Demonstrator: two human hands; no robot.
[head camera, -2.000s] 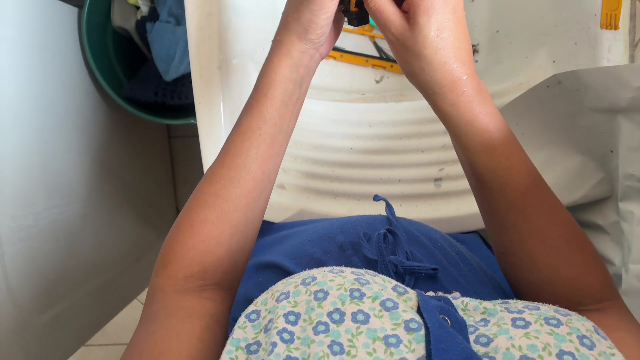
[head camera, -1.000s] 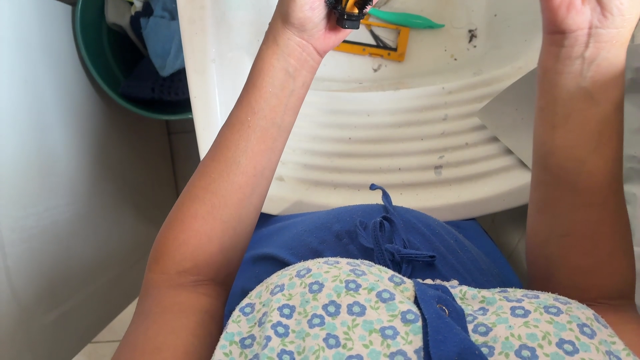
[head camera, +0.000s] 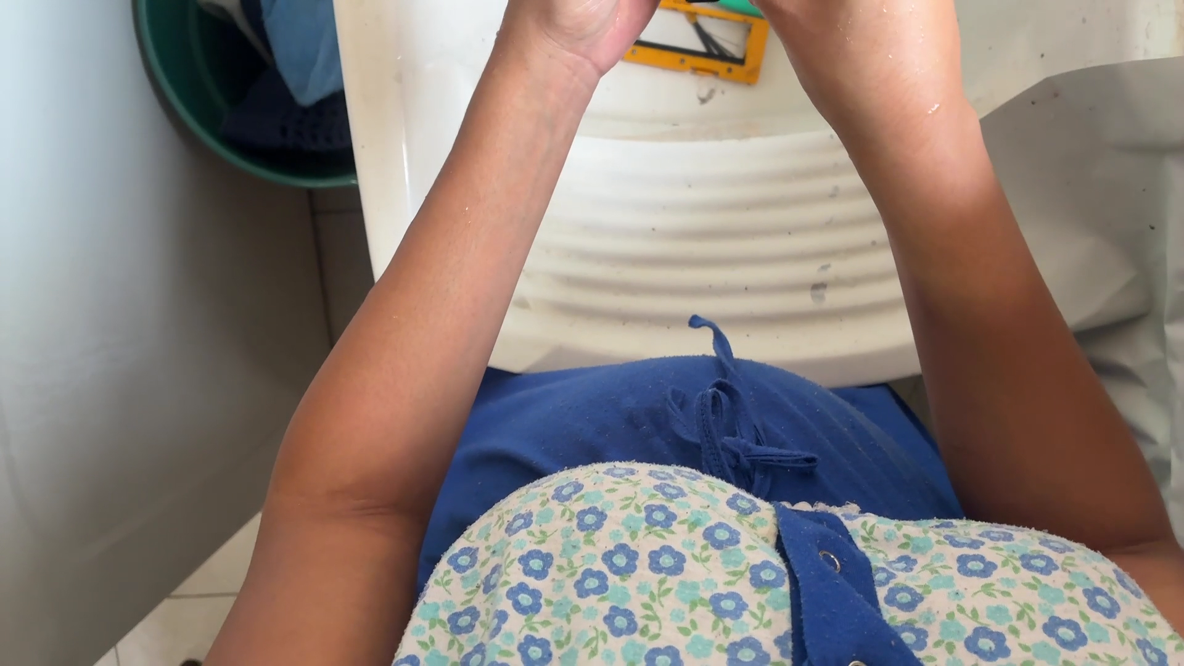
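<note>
At the top edge of the head view, my left hand is cut off at the palm; a sliver of a black object shows beside it. My right hand is beside it on the right, its fingers out of frame and its wrist wet. Between and below the hands a yellow plastic frame with black thin parts lies in the white laundry sink. A bit of a green object shows above the frame, near my right hand. What the fingers do is hidden.
A green tub holding clothes stands on the floor to the left of the sink. A smooth pale surface runs along the left side. Grey sheeting hangs over the sink's right side. The ribbed front slope has dark specks.
My right hand was apart at the right one second ago and is now back near my left hand. The black object that showed in my left hand is now almost wholly out of frame.
</note>
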